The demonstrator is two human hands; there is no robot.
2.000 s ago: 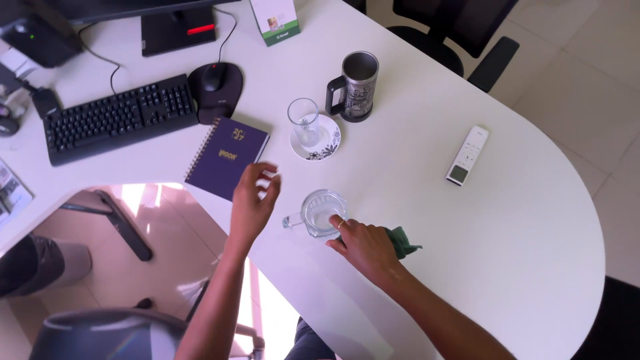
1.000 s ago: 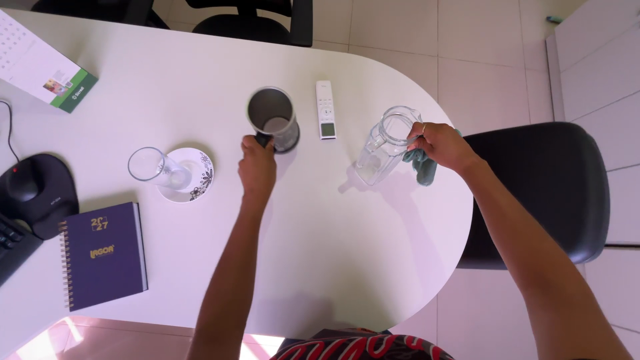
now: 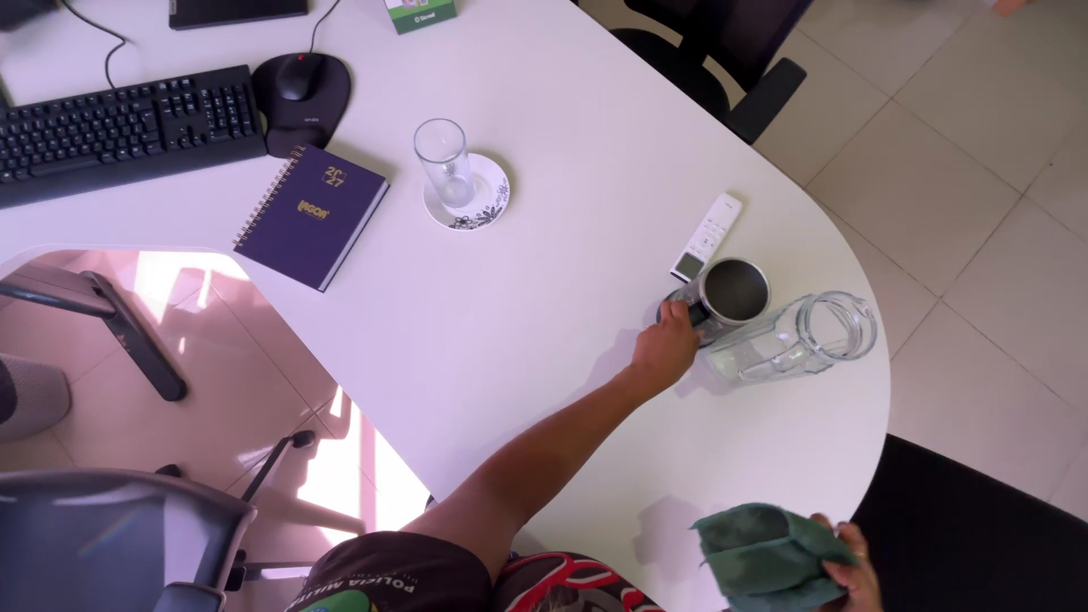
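My left hand (image 3: 667,347) grips the black handle of a steel travel mug (image 3: 736,291), upright on the white desk. Right beside the mug stands a clear glass pitcher (image 3: 782,340), near the desk's rounded end. At the bottom right, my right hand (image 3: 850,568) holds a folded green cloth (image 3: 769,557) above the desk's edge. A white remote control (image 3: 707,236) lies just behind the mug. Further left, a clear drinking glass (image 3: 448,166) stands on a white saucer (image 3: 491,197) with a dark flower pattern.
A dark blue spiral notebook (image 3: 313,217), a keyboard (image 3: 132,132) and a mouse (image 3: 297,78) on a black pad lie at the left. Office chairs (image 3: 102,535) stand around the white desk (image 3: 544,280). A desk calendar's base (image 3: 422,17) shows at the back.
My right hand has let go of the pitcher and moved toward my body with the green cloth. The mug, in my left hand, now stands close to the pitcher. The view has swung left.
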